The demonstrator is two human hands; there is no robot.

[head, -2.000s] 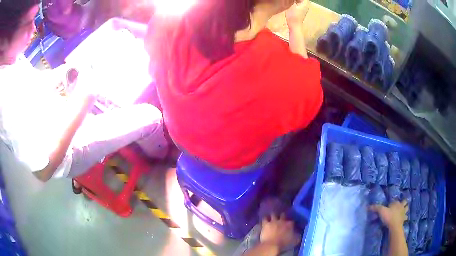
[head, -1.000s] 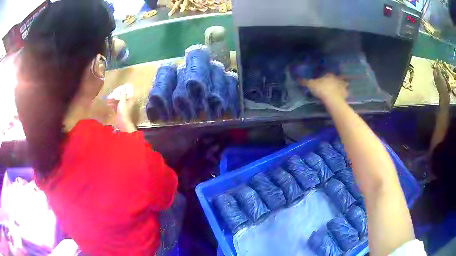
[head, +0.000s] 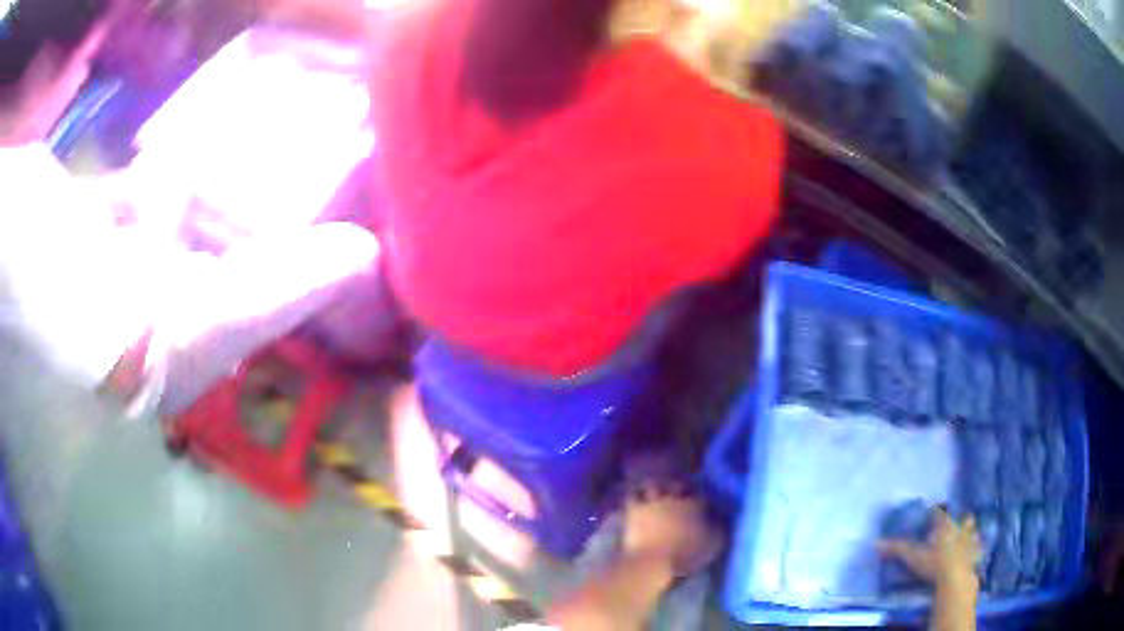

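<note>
A blue plastic tote (head: 762, 370) stands at the lower right, with rows of blue hollow parts (head: 908, 370) along its far side and right side. A pale liner sheet (head: 851, 475) shows bare at its left. My right hand (head: 939, 555) is in the tote, its fingers around a blue hollow part (head: 906, 518) at the sheet's right edge; blur hides the exact grip. My left hand (head: 663, 528) lies over my lap left of the tote, fingers spread, with nothing seen in it.
A person in a red top (head: 567, 210) sits on a blue stool (head: 530, 425) ahead. Another person in white sits at far left by a red stool (head: 253, 431). Blurred blue parts (head: 851, 80) stand on the bench. The dark heating box opening (head: 1035, 160) is at upper right.
The view has swung left and down from the bench. My right hand has moved from inside the heating box to the tote. My left hand has come into view.
</note>
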